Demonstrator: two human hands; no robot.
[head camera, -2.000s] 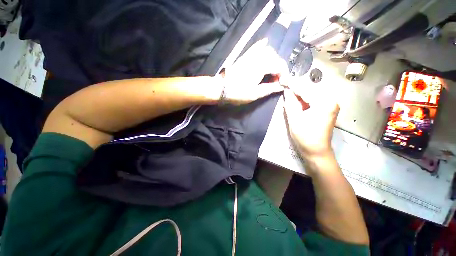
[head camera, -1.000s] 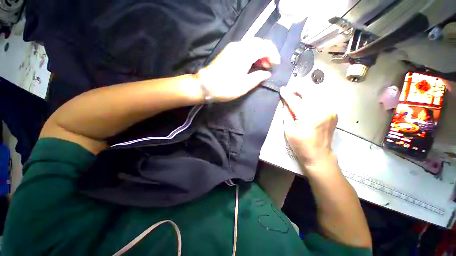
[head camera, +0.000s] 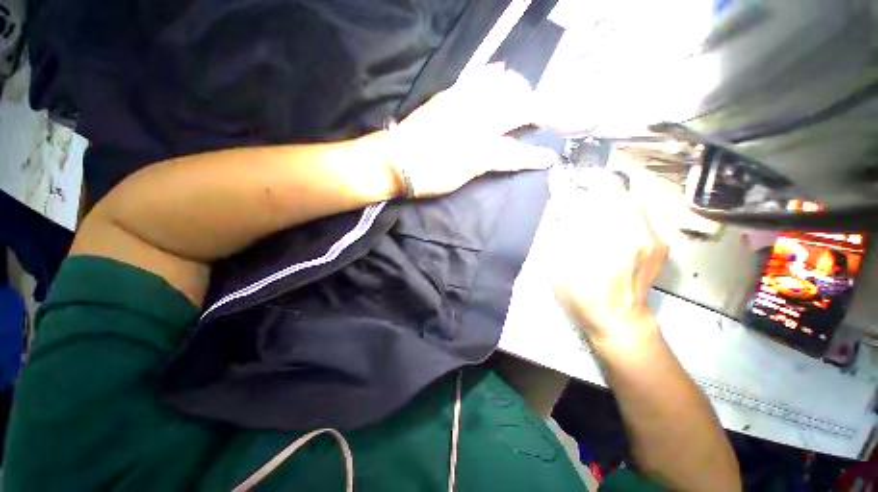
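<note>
A dark jacket (head camera: 375, 327) covers the table's left part and my lap, with a white-edged zipper tape (head camera: 332, 252) curving across it. My left hand (head camera: 472, 135) lies on the jacket near its edge, fingers toward the needle area; glare washes out the fingers. My right hand (head camera: 611, 245) is at the jacket's right edge, its fingertips close to the presser foot (head camera: 585, 154). What the right fingertips touch is lost in the glare. The sewing machine head (head camera: 789, 115) stands over the upper right, its lamp very bright.
A phone (head camera: 805, 288) with a red-orange screen lies right of my right hand, partly under the machine head. A ruler scale (head camera: 780, 411) runs along the table's front edge. Pale tape (head camera: 454, 432) hangs over my green shirt. Blue and red items show at the picture's edges.
The view has shifted, so the machine head covers more of the upper right. My left hand has moved right, back close to my right hand. Both hands now sit nearer the presser foot.
</note>
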